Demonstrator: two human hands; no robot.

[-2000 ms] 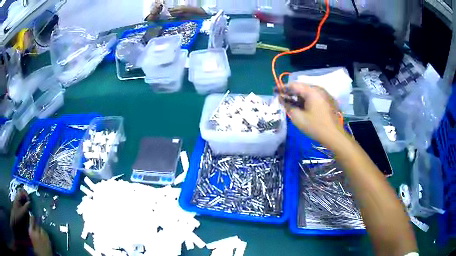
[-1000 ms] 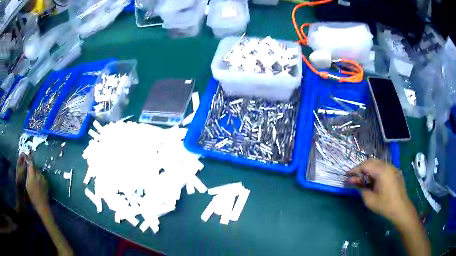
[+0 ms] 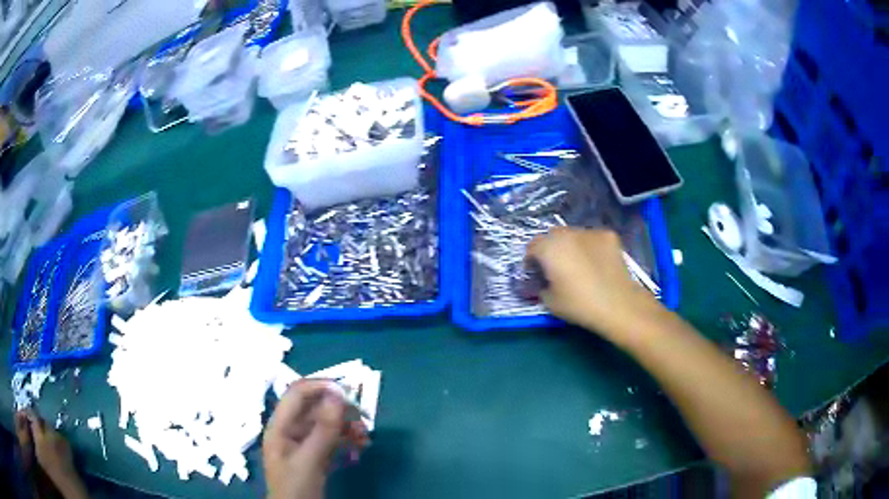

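My left hand (image 3: pixel 310 437) is at the lower centre, fingers bent together over the small group of white strips (image 3: pixel 368 388); what is between the fingertips is unclear. My right hand (image 3: pixel 577 277) reaches into the right blue tray (image 3: pixel 667 255), fingers curled down onto the long thin rods (image 3: pixel 502 229); its fingertips are partly hidden. A big heap of white strips (image 3: pixel 190 375) lies at the left. Short metal pieces (image 3: pixel 366 258) fill the left blue tray (image 3: pixel 351 316). A clear plastic tub (image 3: pixel 346 183) full of wrapped sets sits on that tray's back.
A black smartphone (image 3: pixel 624 146) lies on the right tray's back edge, near an orange cord (image 3: pixel 476 119). A flat scale (image 3: pixel 216 244) is behind the heap. Dark red bits (image 3: pixel 758 346) and a white roll (image 3: pixel 724 224) are at right. Another person's hands (image 3: pixel 44 443) show at far left.
My left hand has come into view at the small strip group. My right hand went from behind the tub down to the right tray's rods and stays there. The view has shifted right.
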